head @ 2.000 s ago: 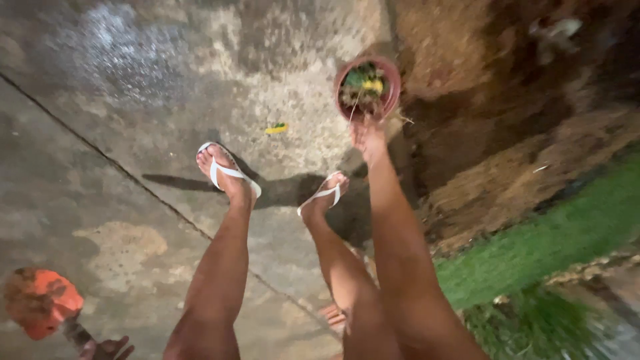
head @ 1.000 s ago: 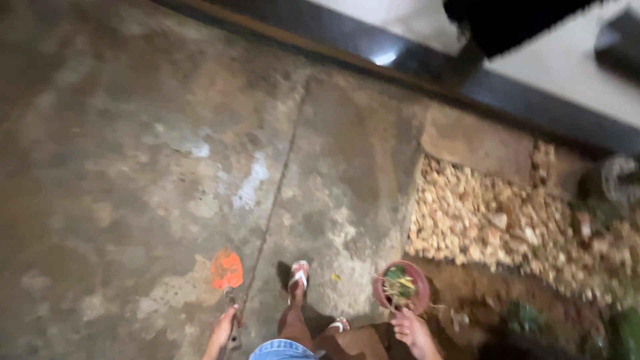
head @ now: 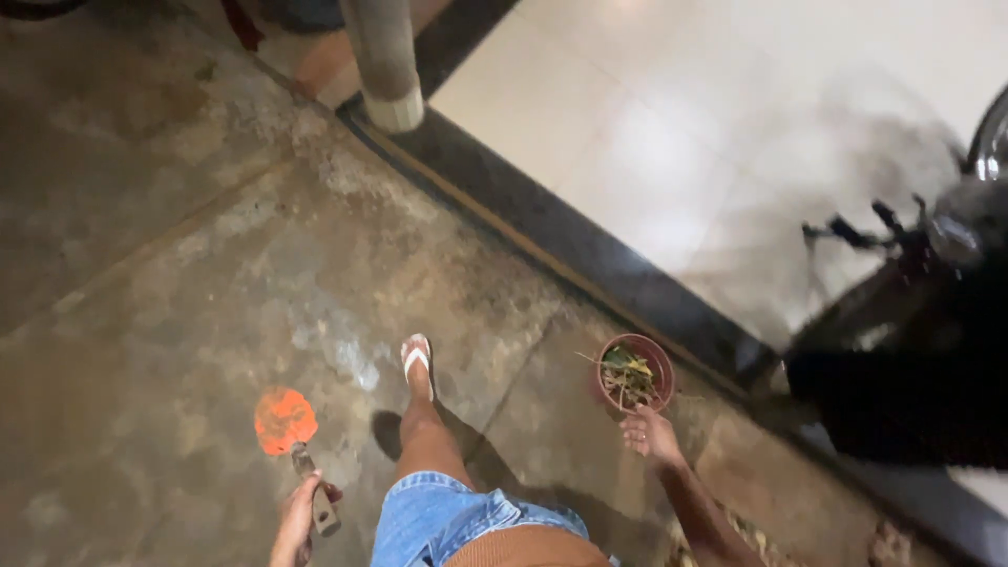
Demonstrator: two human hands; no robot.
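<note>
My left hand grips the handle of a small hand trowel with an orange blade, held out over the concrete at the lower left. Some dirt-like patches mark the blade. On the right, my right hand pinches the near rim of a round reddish plastic pot. Dry stems, green leaves and a yellow piece lie inside the pot. My fingertips at the rim are partly hidden.
A dark stone step edge runs diagonally beside the pot, bordering a pale tiled floor. A round post stands at its corner. At the right is a motorcycle. Pebbles lie at the lower right.
The view has swung from the soil and pebble bed to the tiled step and post. The trowel stays in my left hand, the pot in my right. The motorcycle's handlebar has come into sight.
</note>
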